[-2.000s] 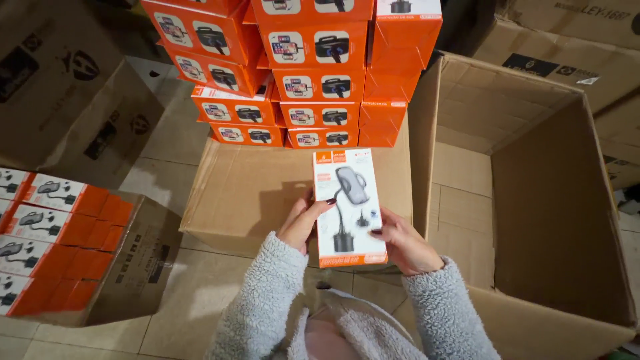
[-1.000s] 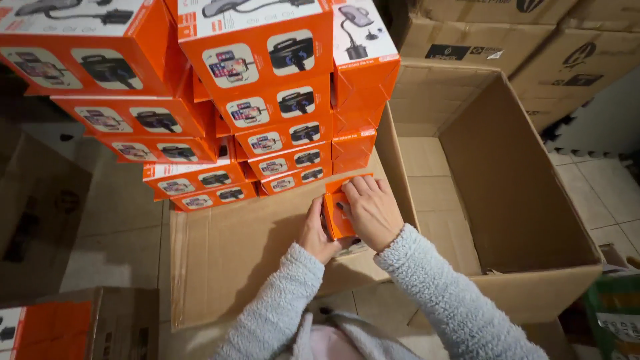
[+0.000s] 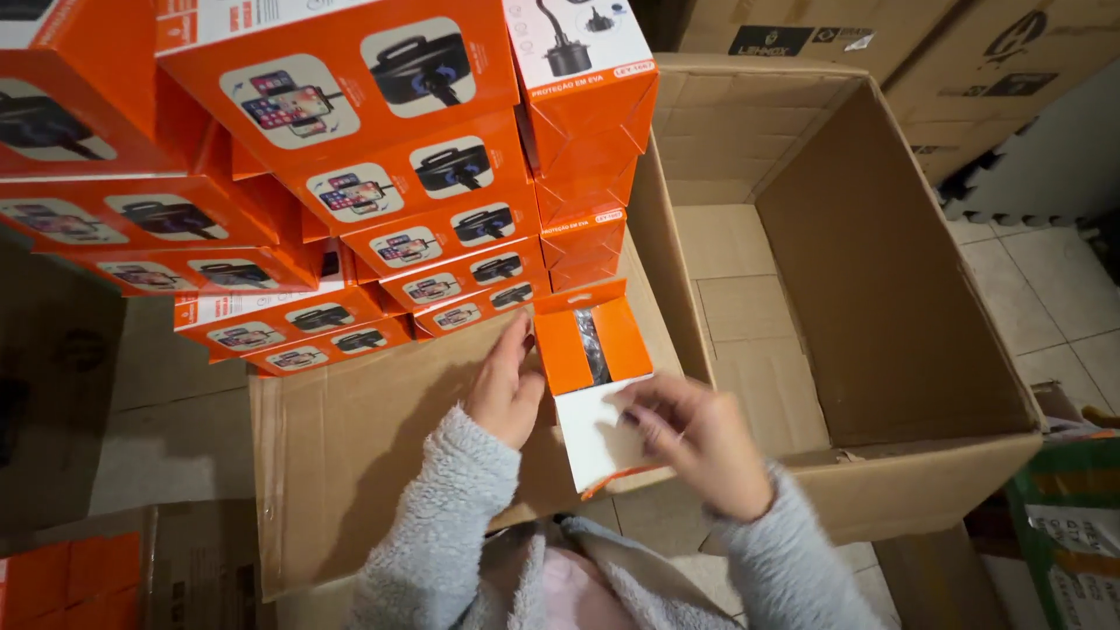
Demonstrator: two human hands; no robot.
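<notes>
An orange phone-holder box (image 3: 560, 354) stands on the cardboard carton top with its white-lined lid flap folded out toward me. Between its two orange side flaps, something dark in clear wrapping shows through the gap. My left hand (image 3: 507, 385) rests along the box's left side, its fingers pointing forward; whether it presses on the box is not plain. My right hand (image 3: 700, 437) is over the white flap, slightly blurred, fingers bent near the flap's right edge; I cannot tell whether it grips the flap. Stacked orange boxes (image 3: 429, 192) rise just behind, printed with pictures of the holder.
A large open cardboard carton (image 3: 831, 350) stands at the right, its wall beside the stack. Closed cartons (image 3: 805, 26) are behind it. More orange boxes (image 3: 74, 577) sit in a carton at the lower left. A green printed package (image 3: 1067, 499) lies at the lower right.
Two seconds ago both hands held a closed box face up; now a box stands with its lid flap folded out. My right hand has moved from the box top toward me. The view has moved closer to the stack.
</notes>
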